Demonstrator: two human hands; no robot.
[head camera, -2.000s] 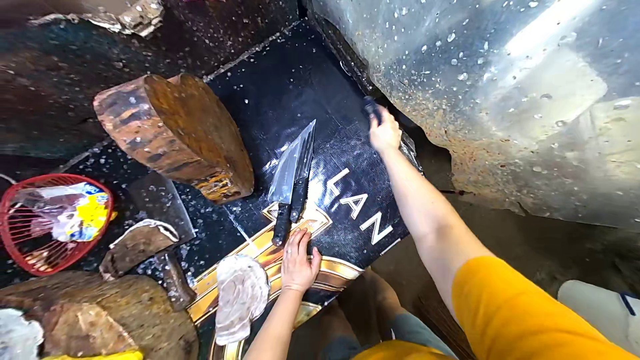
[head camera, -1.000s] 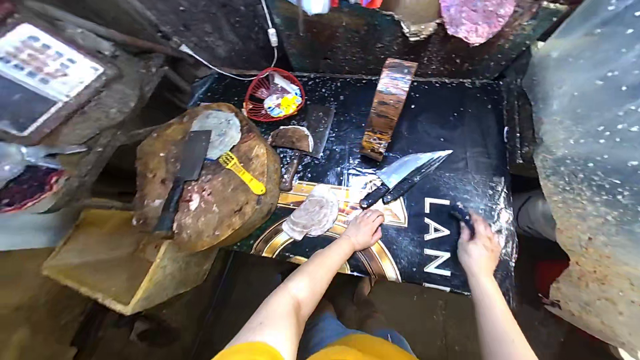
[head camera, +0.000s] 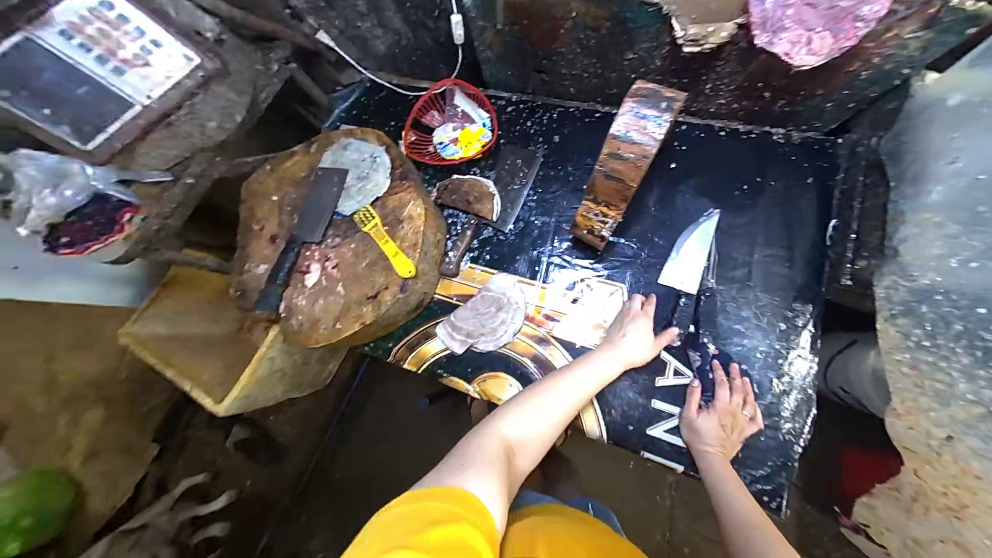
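Note:
Two knives lie side by side on the black printed sheet, blades pointing away from me. The broad shiny knife blade (head camera: 690, 252) is on the left; the other is narrower and darker. My left hand (head camera: 637, 341) rests palm down just left of the dark knife handles (head camera: 685, 314), fingers spread, its thumb close to them. My right hand (head camera: 722, 415) is nearer me, fingertips at a small dark thing (head camera: 705, 360) by the handle ends; whether it grips this is unclear. A pale, round, flat piece (head camera: 484, 314) lies left of my left hand.
A brown wooden block (head camera: 629, 163) stands beyond the knives. At left, a round chopping block (head camera: 364, 294) bears a cleaver (head camera: 322, 205), a yellow brush (head camera: 385, 242) and a grey disc (head camera: 364, 177). Another cleaver (head camera: 513, 186) and a red basket (head camera: 409, 139) are behind. Sheet metal (head camera: 938, 271) stands right.
Since a second ago, the knives have shifted right and turned, their tips now pointing more directly away from me. My left hand has moved right beside them. Earlier the view swung widely left.

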